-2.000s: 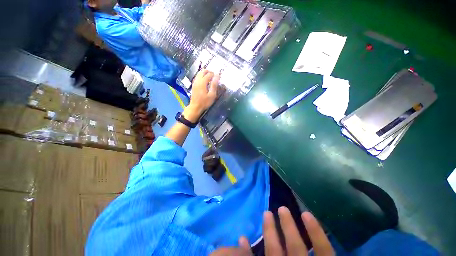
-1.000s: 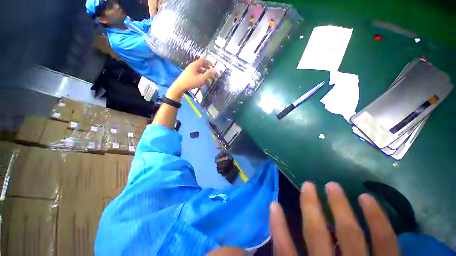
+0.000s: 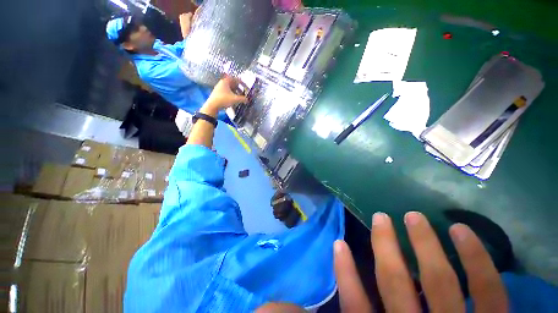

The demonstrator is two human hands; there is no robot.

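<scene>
A clear blister tray [image 3: 314,85] at the bench's left end holds three silver screen modules [image 3: 310,46] in its far row; glare blurs its near row. My left hand [image 3: 225,96], with a black wristband, is at the tray's left edge, fingers bent close together beside a small pale and dark part; whether it grips this is unclear. My right hand [image 3: 416,266] is at the bottom edge, partly cut off, fingers spread and empty. A stack of silver modules [image 3: 483,113] lies on the green mat at the right, the top one with a dark strip.
White paper [image 3: 386,55], a crumpled white piece [image 3: 409,107] and a pen-like item [image 3: 362,118] lie between tray and stack. A black curved shape [image 3: 483,235] is near the bench edge. A ridged shiny block [image 3: 223,40] stands beside the tray. A person in blue [image 3: 168,73] is beyond; cartons [image 3: 116,244] are left.
My left hand has moved left from over the tray's near row to its left edge. My right hand has come further into view, to the right and up. The view has shifted slightly.
</scene>
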